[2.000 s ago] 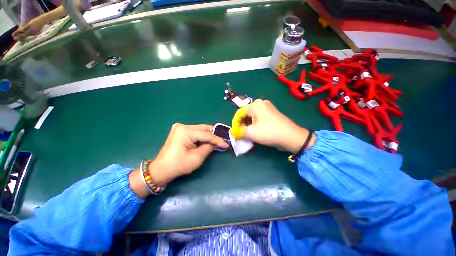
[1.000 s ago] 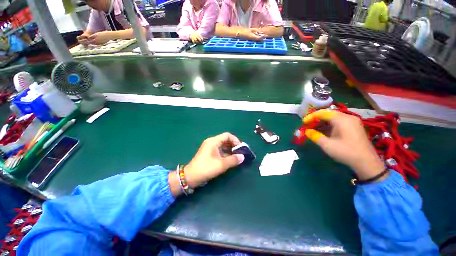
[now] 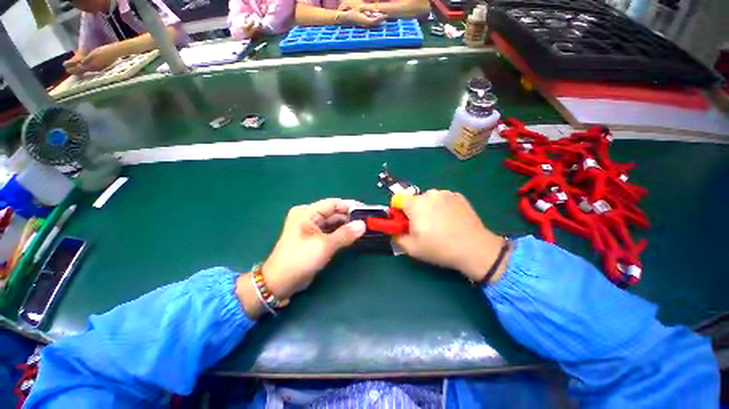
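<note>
My left hand [image 3: 312,240] holds a small dark watch unit [image 3: 368,214] with a pale edge between thumb and fingers at the bench centre. My right hand [image 3: 445,229], with yellow finger cots, grips a red spring clamp [image 3: 387,224] whose jaws are at the right side of the unit. Whether the jaws are closed on it cannot be told. A sliver of the white wipe [image 3: 397,248] shows below my right hand, which hides the rest. A small black-and-white part [image 3: 393,184] lies just beyond my right fingers.
Loose red clamps [image 3: 587,192] lie at the right. A white pump bottle [image 3: 472,124] stands behind them. A phone [image 3: 53,279], green tray [image 3: 40,232] and small fan [image 3: 60,140] are at the left. Small parts [image 3: 252,121] lie beyond the white edge. People sit opposite.
My right hand laid down the wipe, took a red clamp from the pile and brought it back left to the unit. My left hand kept hold of the unit. The view tilted up, then partly down.
</note>
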